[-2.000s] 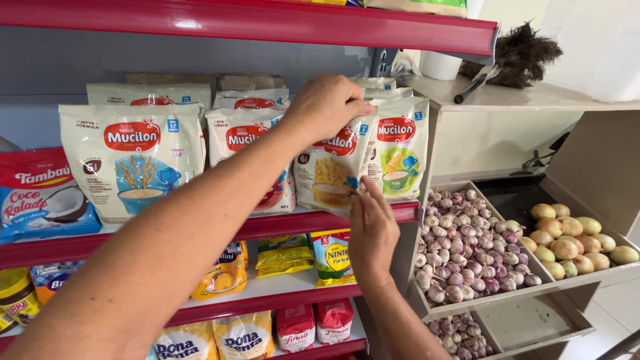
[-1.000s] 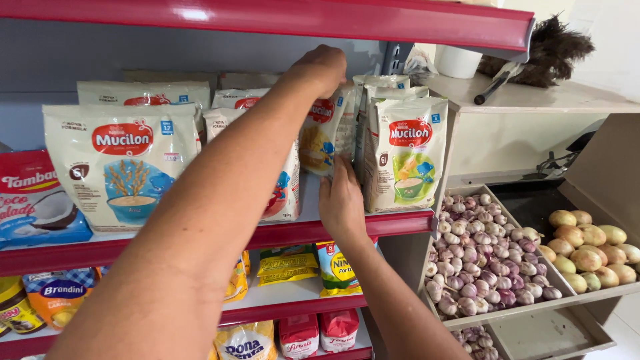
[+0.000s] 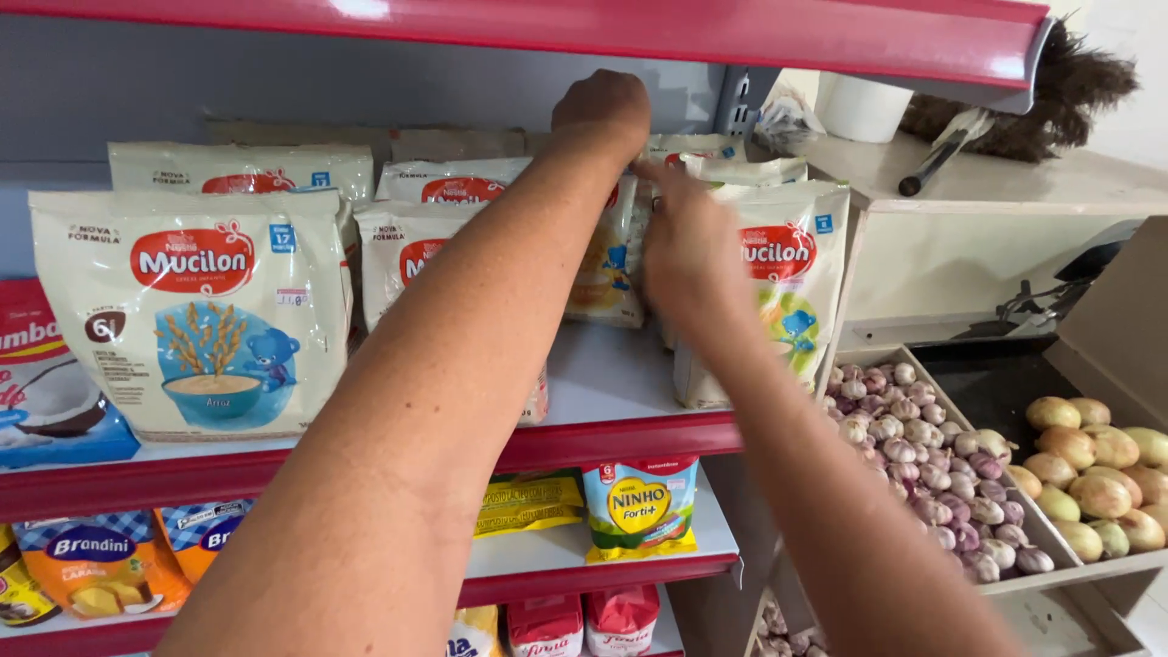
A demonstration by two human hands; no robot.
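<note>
My left hand point(image 3: 602, 109) reaches deep over the shelf, closed, at the top of a Mucilon cereal bag point(image 3: 610, 274); its fingertips are hidden, so a grip cannot be made out. My right hand point(image 3: 689, 228), blurred, is just right of that bag, with a finger raised towards my left hand. To its right stands a Mucilon bag with a green picture point(image 3: 803, 265). Left of my forearm are a large rice Mucilon bag point(image 3: 219, 365) and another Mucilon bag point(image 3: 392, 242), partly covered by the arm. More bags stand behind them.
The red-edged upper shelf point(image 3: 584, 32) spans overhead. Below are Ninho point(image 3: 641, 511) and Brandini packets point(image 3: 91, 557). At right are a wooden ledge with a dark feather duster point(image 3: 1049, 91) and a white tub point(image 3: 862, 109), and bins of garlic point(image 3: 922, 456) and onions point(image 3: 1095, 474).
The Mucilon bag between my hands has gone farther back on the shelf, leaving bare shelf in front. My right hand has moved up from the bag's lower side towards its top.
</note>
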